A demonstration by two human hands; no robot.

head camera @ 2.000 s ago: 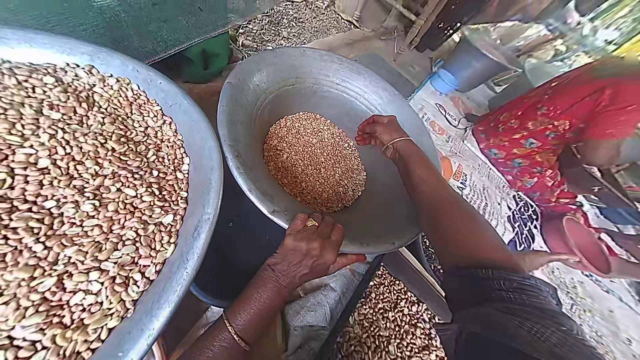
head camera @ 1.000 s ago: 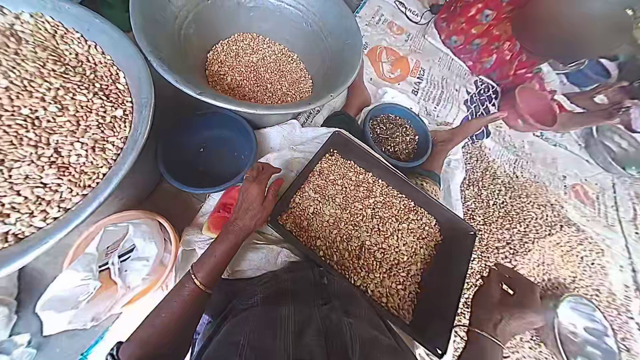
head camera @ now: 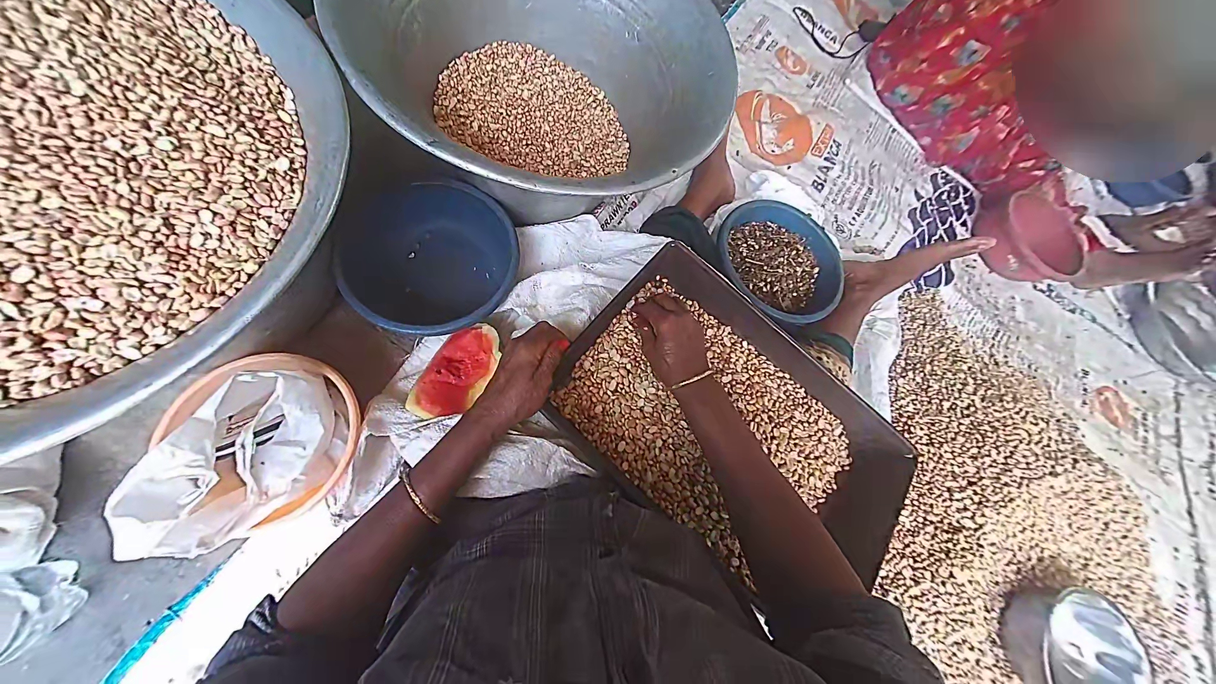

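A dark rectangular tray (head camera: pixel 869 475) of pale, split-looking nuts or seeds (head camera: pixel 627 399) lies tilted across my lap. My left hand (head camera: pixel 530 370) grips the tray's left edge, thumb at the rim. Inside the tray, my right hand (head camera: pixel 671 340) is among the seeds near the upper end, fingers curled down; whether it pinches any cannot be told. A piece of watermelon (head camera: pixel 456 371) lies on white sacking just left of my left hand. Beyond the tray's upper right side stands a small blue bowl (head camera: pixel 829 294) of dark brown bits.
A big metal basin (head camera: pixel 328 180) of nuts fills the left; another metal basin (head camera: pixel 665 95) holds a smaller heap. Near them are a blue basin (head camera: pixel 427 256) and an orange-rimmed tub (head camera: pixel 347 399) with a white bag. Right: spread seeds (head camera: pixel 997 475), a metal bowl (head camera: pixel 1092 636) and a person holding a red bowl (head camera: pixel 1045 237).
My right hand has moved from beside the tray's lower right, near the metal bowl, into the seeds. My left hand stays at the tray's left edge. Earliest, both hands were at the second metal basin.
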